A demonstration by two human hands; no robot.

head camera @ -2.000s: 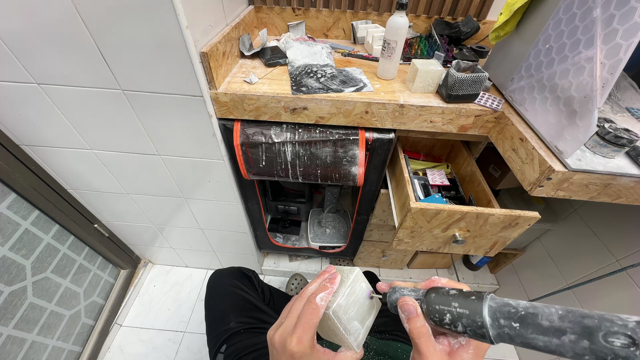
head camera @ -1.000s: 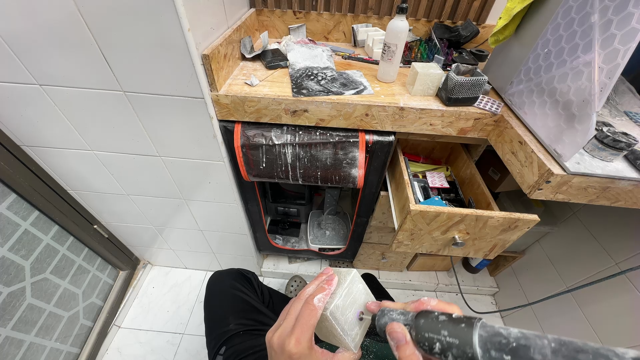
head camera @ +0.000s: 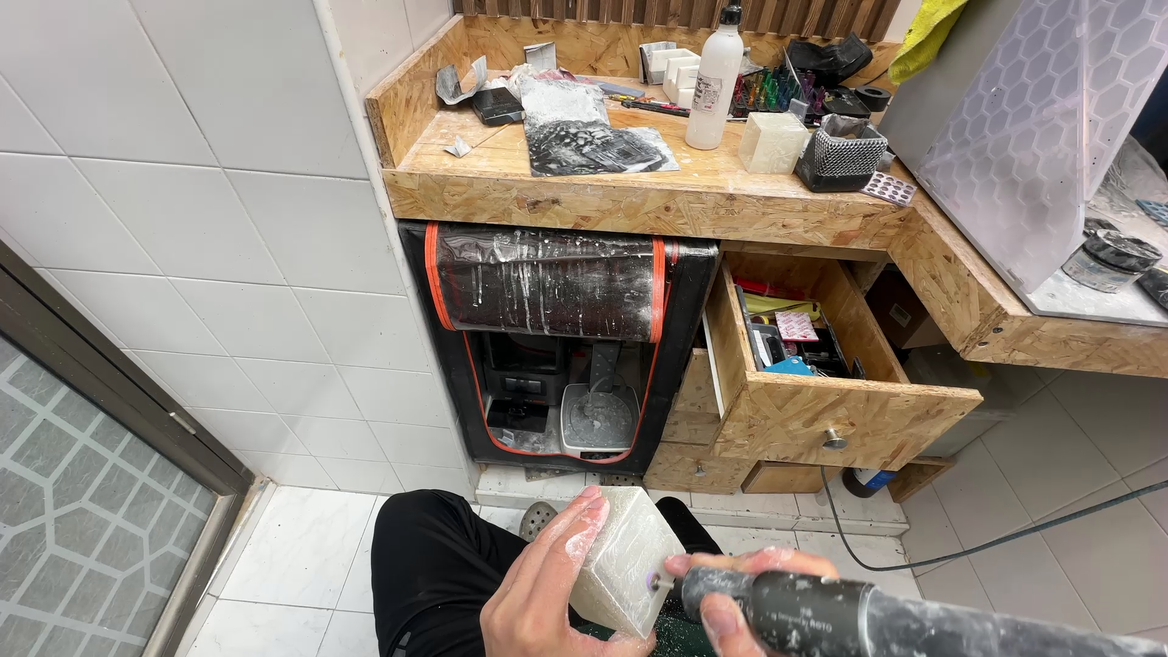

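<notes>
My left hand [head camera: 547, 584], dusted white, is wrapped round the left side of an off-white, translucent-looking block [head camera: 630, 557] held over my lap. In my right hand [head camera: 730, 602] is a dark, powder-covered rotary tool [head camera: 812, 607] with a thick grey body reaching to the lower right edge. Its tip lies at the block's right face, beside a small purplish spot; whether it touches cannot be told. Fine white bits show below the block. A similar block [head camera: 772, 143] sits on the wooden workbench [head camera: 639, 196] between a spray bottle [head camera: 714, 87] and a mesh basket [head camera: 841, 153].
An open wooden drawer [head camera: 849, 415] with small tools juts out at the right. Left of it stands a dusty black enclosure [head camera: 547, 278] with orange trim. A cable [head camera: 985, 547] curves at lower right. A translucent hexagon-patterned panel [head camera: 1013, 137] leans above the bench's right part.
The tool came away from the block's face one second ago and is now close against it again. The cable hangs in view below the drawer, where two seconds ago it lay lower right.
</notes>
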